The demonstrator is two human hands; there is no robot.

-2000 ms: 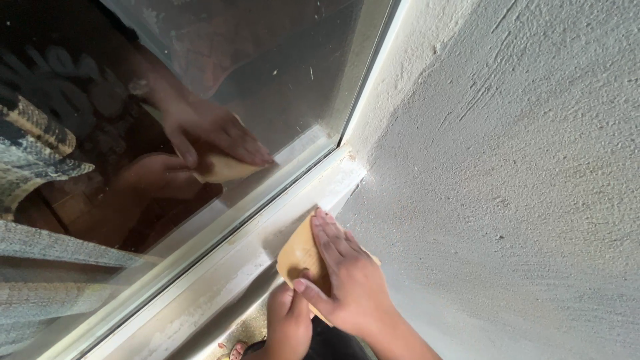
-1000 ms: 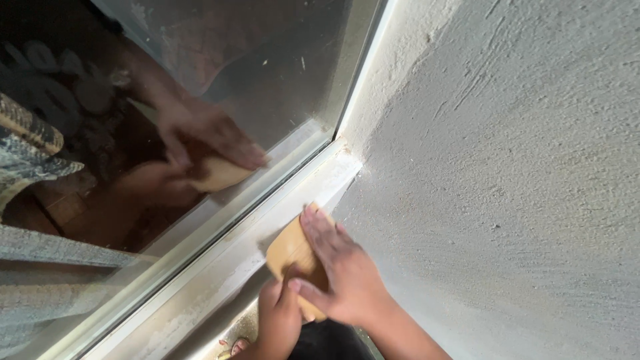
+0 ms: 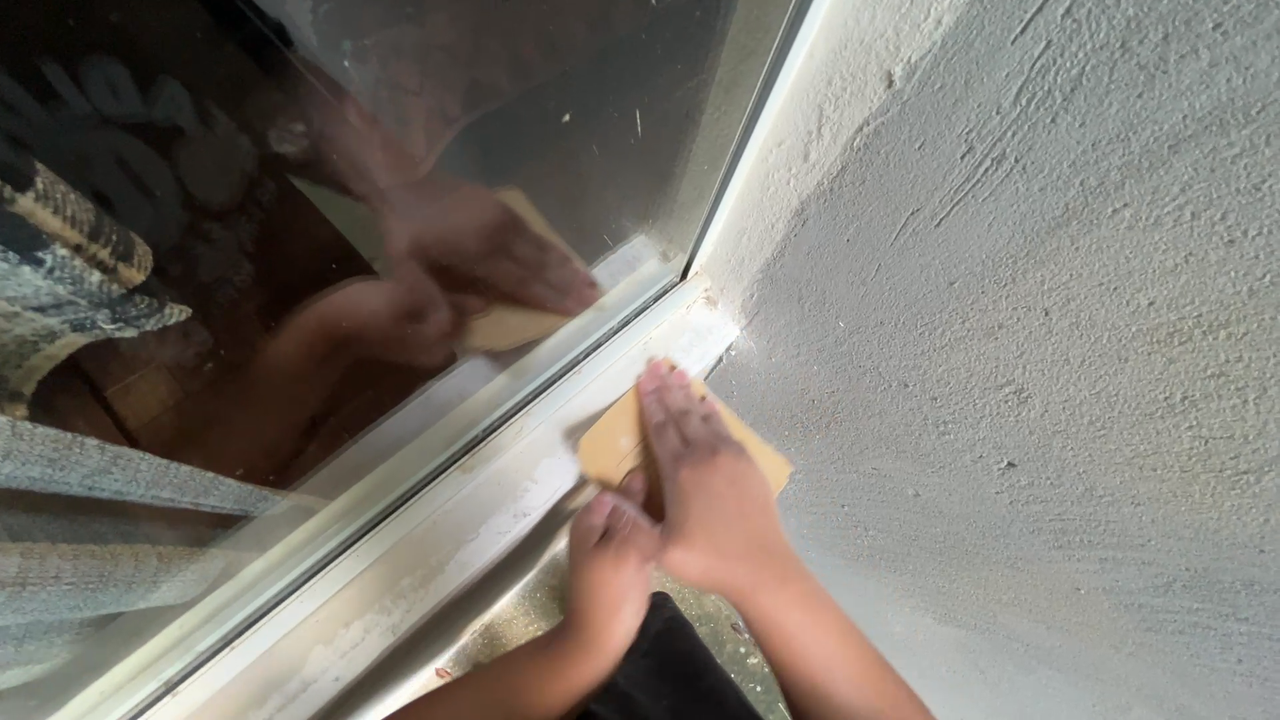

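Observation:
A tan sheet of sandpaper lies on the white window sill, close to the corner by the wall. Flat on top of it rests my right hand, fingers extended toward the corner and pressing the sheet down. My left hand is at the sheet's lower edge, its thumb and fingers closed near my right wrist; the sheet's edge there is partly hidden. The window pane mirrors both hands and the sheet.
A rough grey plastered wall rises on the right. The window frame runs diagonally beside the sill. Behind the glass hangs a light curtain. Below the sill show a speckled floor and dark clothing.
Both hands stay at the sheet on the sill. The sheet now sticks out to the right of my right hand more than a second ago.

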